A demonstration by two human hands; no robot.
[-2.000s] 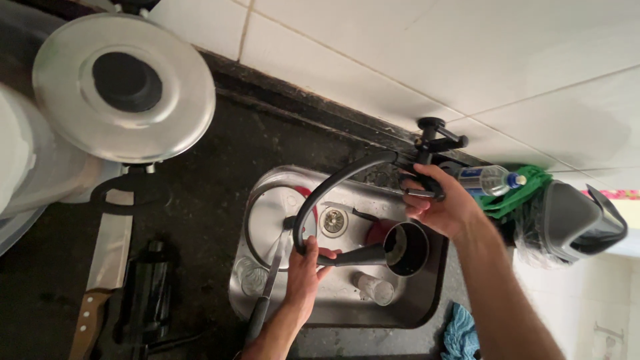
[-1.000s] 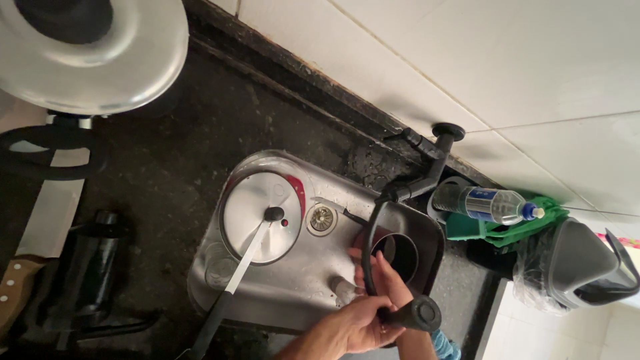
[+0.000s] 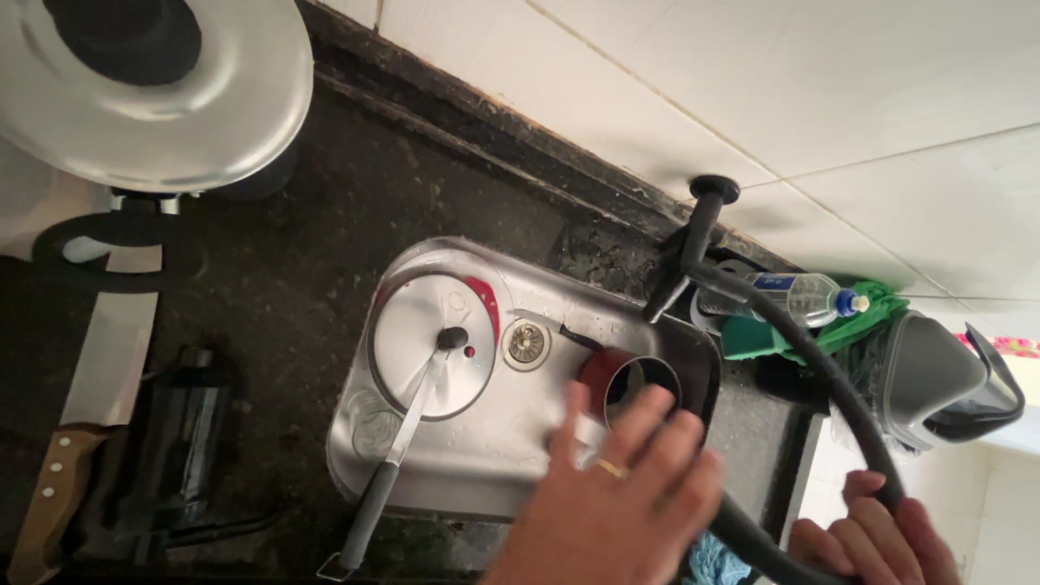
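My left hand (image 3: 621, 487), with a gold ring, is spread above the right part of the steel sink (image 3: 455, 479), partly covering a red pot (image 3: 605, 370); nothing shows in its grasp. My right hand (image 3: 877, 536) grips the bent black faucet hose (image 3: 845, 390), which curves from the wall-mounted black faucet (image 3: 699, 236) down to the lower right. The hose's spray end is not visible. In the sink lie a pan lid (image 3: 414, 349) with a black knob, a long utensil with a dark handle (image 3: 370, 512) across it, a clear glass (image 3: 376, 426) and a small knife (image 3: 540, 321) beside the drain.
On the dark stone counter at left are a large metal lid (image 3: 244, 97), a wooden-handled cleaver (image 3: 110, 357) and a black cylindrical object (image 3: 191, 439). Right of the sink stand a plastic bottle (image 3: 800, 296), a green bag (image 3: 877, 309), a grey container (image 3: 926, 374) and a blue cloth (image 3: 715, 561).
The hose has swung from over the sink to the right side, held in my right hand. My left hand, on the hose two seconds ago, is off it and spread. The view has moved closer to the counter.
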